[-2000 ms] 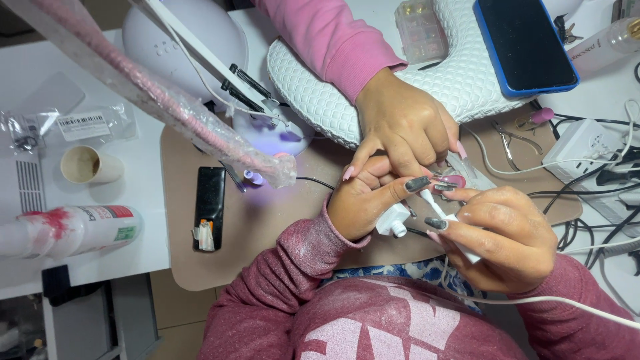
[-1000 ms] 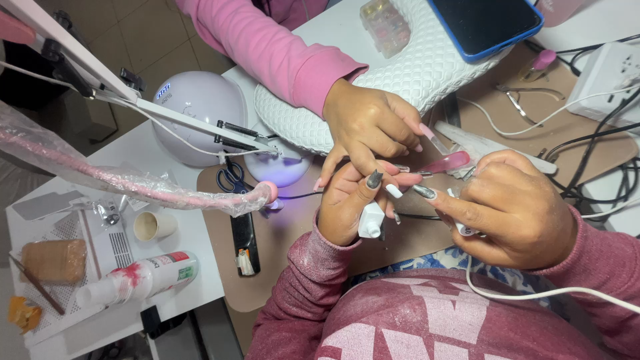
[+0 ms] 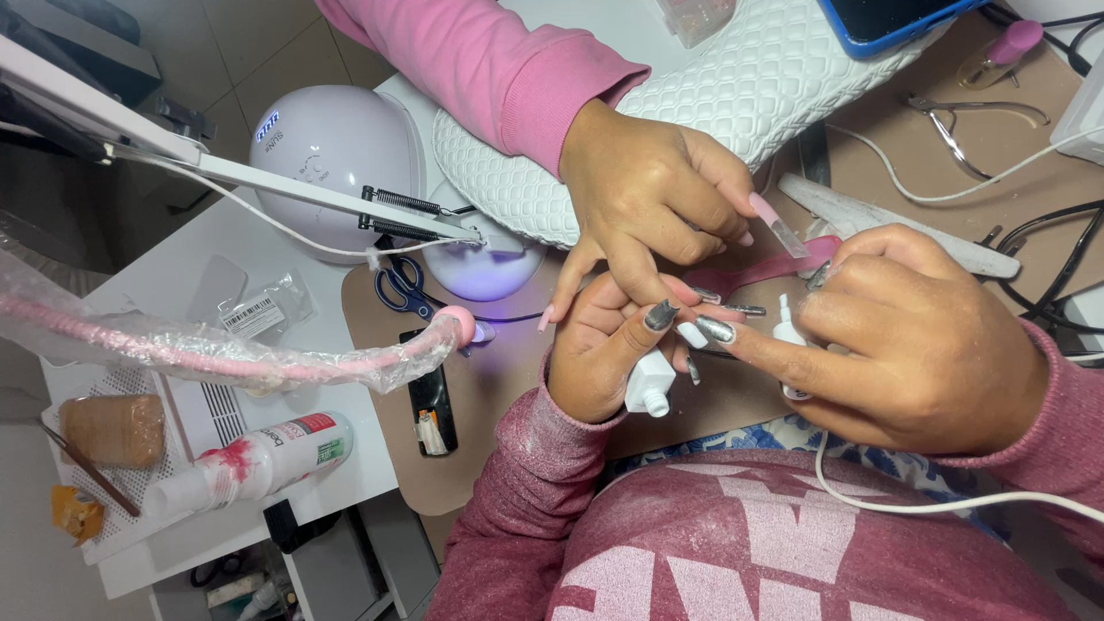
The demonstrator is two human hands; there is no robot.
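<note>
My left hand (image 3: 608, 349) holds a small open white bottle (image 3: 649, 384), tilted with its neck down, and supports a finger of the other person's hand (image 3: 660, 194). Between its fingers and my right index nail is a small white nail tip (image 3: 691, 335). My right hand (image 3: 906, 345) has its index finger extended toward that tip, while a white cap with a short nozzle-like end (image 3: 787, 341) sits in its curled fingers. Behind our hands lies a pink translucent tool (image 3: 776, 266), partly hidden. The other person's long pink nail (image 3: 776, 224) points right.
A quilted white cushion (image 3: 750, 95) lies under the other person's arm. Left stand a nail lamp (image 3: 332, 164), a lamp arm (image 3: 285, 185), a plastic-wrapped pink hose (image 3: 345, 358), scissors (image 3: 404, 289) and a spray bottle (image 3: 259, 457). Cuticle nippers (image 3: 953, 129) and a nail file (image 3: 897, 224) lie right.
My right hand has shifted from beside my left fingers to a pose with its index finger extended toward the small white piece. The view has moved noticeably.
</note>
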